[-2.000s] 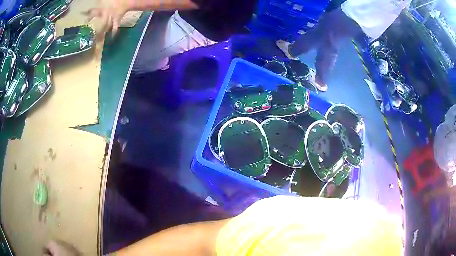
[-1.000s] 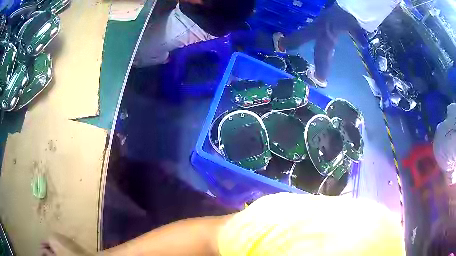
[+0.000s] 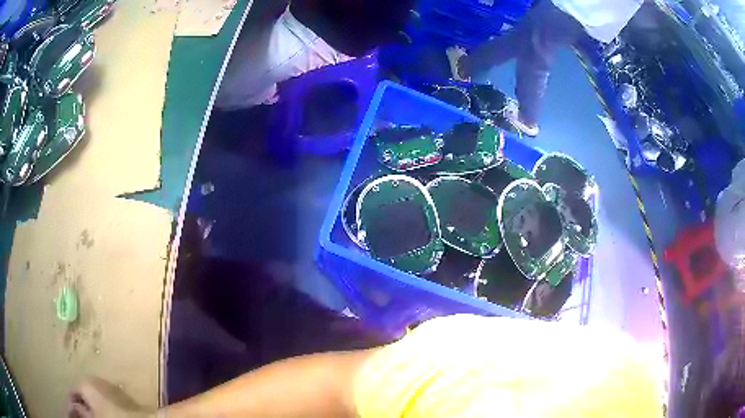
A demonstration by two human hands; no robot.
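My right hand (image 3: 104, 402) is low at the left, over the tan cardboard (image 3: 106, 269), at the end of my bare forearm and bright yellow sleeve. The picture's bottom edge cuts it off, and I cannot tell if it holds anything. A small pale green oval holder (image 3: 67, 304) lies on the cardboard above my hand, with dark spots around it. Glossy green housings (image 3: 61, 131) are piled at the cardboard's upper left. My left hand is not in view.
A blue crate (image 3: 347, 167) full of green housings (image 3: 396, 224) stands on the floor beside the table. Behind it are a purple-blue stool (image 3: 298, 122), a seated person (image 3: 298, 49) and another person's leg (image 3: 533, 86). A red stool (image 3: 696, 261) is at the right.
The other person's arm and hand over the cardboard at the top left are gone. One housing near that hand is gone too. My right hand stays low at the left, slightly shifted.
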